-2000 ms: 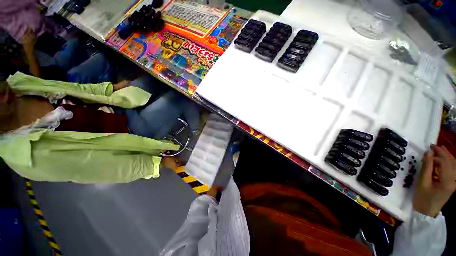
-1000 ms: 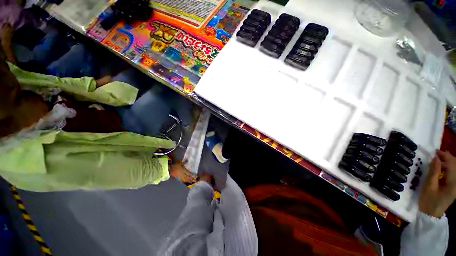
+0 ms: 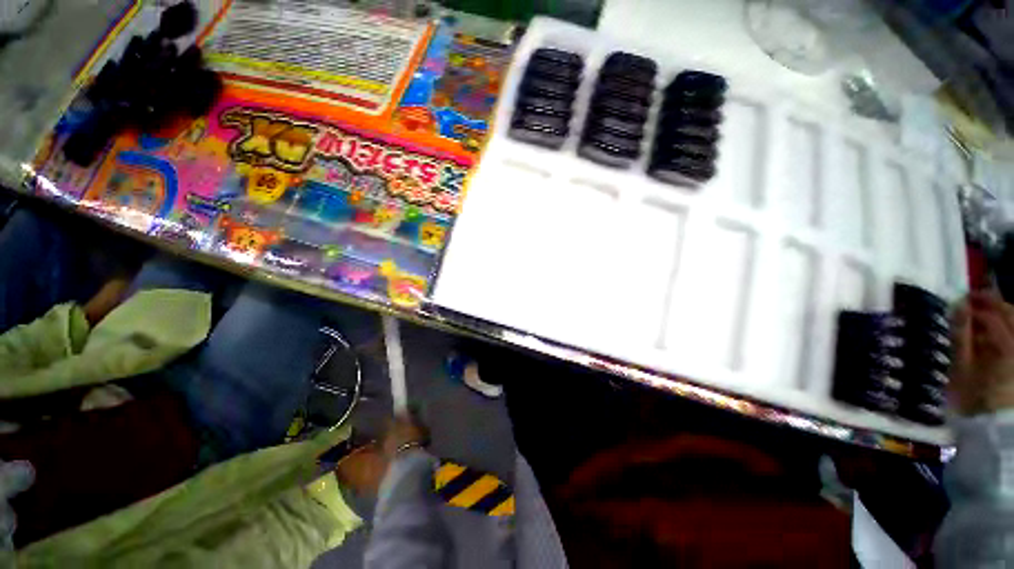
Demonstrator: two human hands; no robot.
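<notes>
The white blister tray (image 3: 556, 245) lies on the bench, with glossy black housings (image 3: 618, 108) in three stacks at its far left and more black housings (image 3: 890, 356) at its right end. My left hand (image 3: 407, 431), small and blurred, is below the bench edge at the lower end of an empty white tray (image 3: 396, 361), seen nearly edge-on, with its fingers closed on it. My right hand (image 3: 984, 347) is blurred at the right picture edge beside the right housings. Whether its fingertips hold a part is hidden by blur.
A person in a light green sleeve (image 3: 211, 500) sits at left, a hand (image 3: 358, 469) close to mine. Dark parts (image 3: 145, 89) lie on the colourful printed sheet (image 3: 300, 211). A clear round container (image 3: 784, 31) stands behind the tray. Yellow-black tape (image 3: 476, 489) marks the floor.
The view has swung left, so bench and tray have turned in the picture. The empty tray has gone from broad side to a narrow strip. My right hand is nearer the picture edge.
</notes>
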